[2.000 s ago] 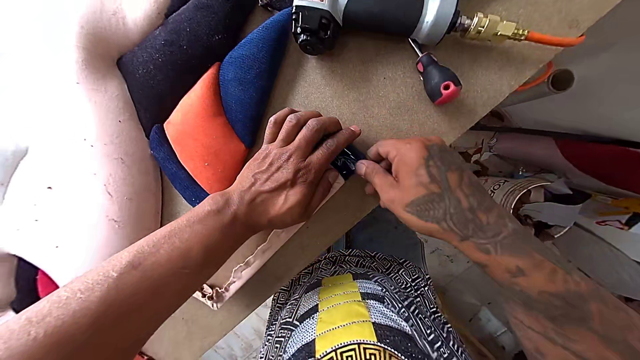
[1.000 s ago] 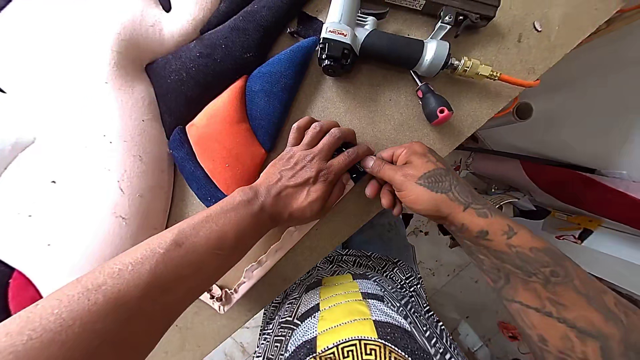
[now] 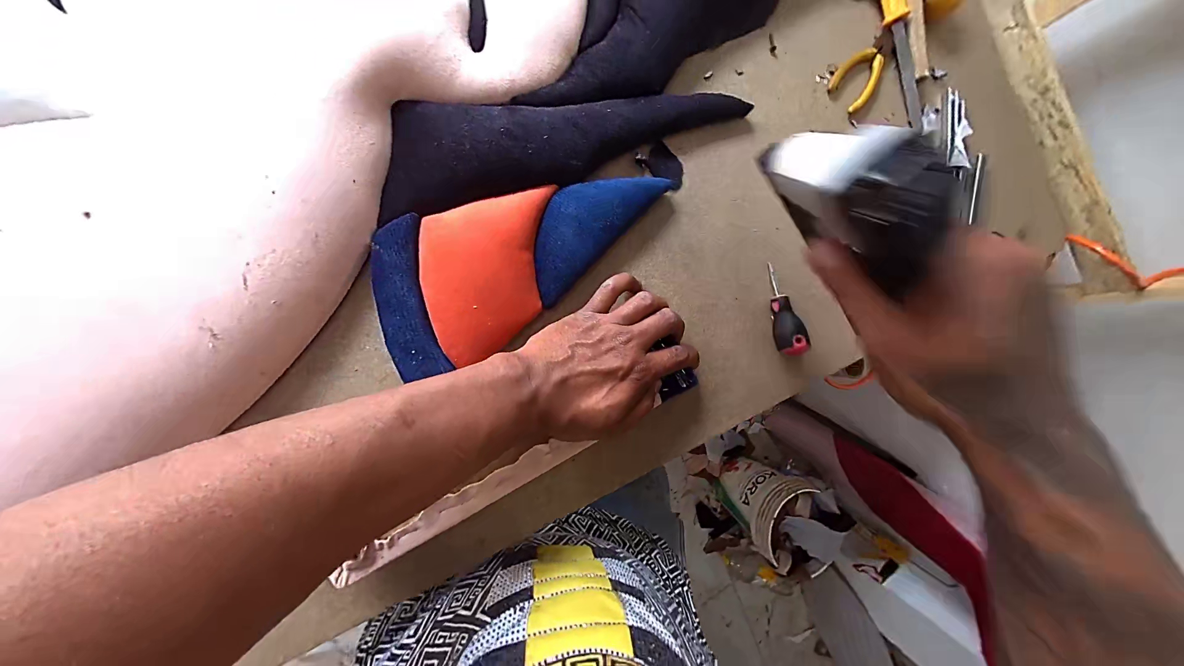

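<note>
My left hand presses down on a small dark blue piece near the table's front edge, its fingers curled over it. A pale fabric-covered strip runs from beneath that hand toward the lower left. Up and to the right, my right hand grips a pneumatic stapler, blurred and above the board. Between the hands lies a stubby screwdriver with a black and red handle. Orange and blue padded fabric pieces rest just beyond my left hand.
A large pale padded shape covers the left, with black padded pieces beside it. Yellow-handled pliers and metal strips lie at the upper right. An orange hose crosses the right side. Below the table edge are a bucket and scraps.
My right hand has left the dark piece beside my left hand and moved right, taking hold of the stapler that lay on the table. My left hand stays on the piece. The view has shifted.
</note>
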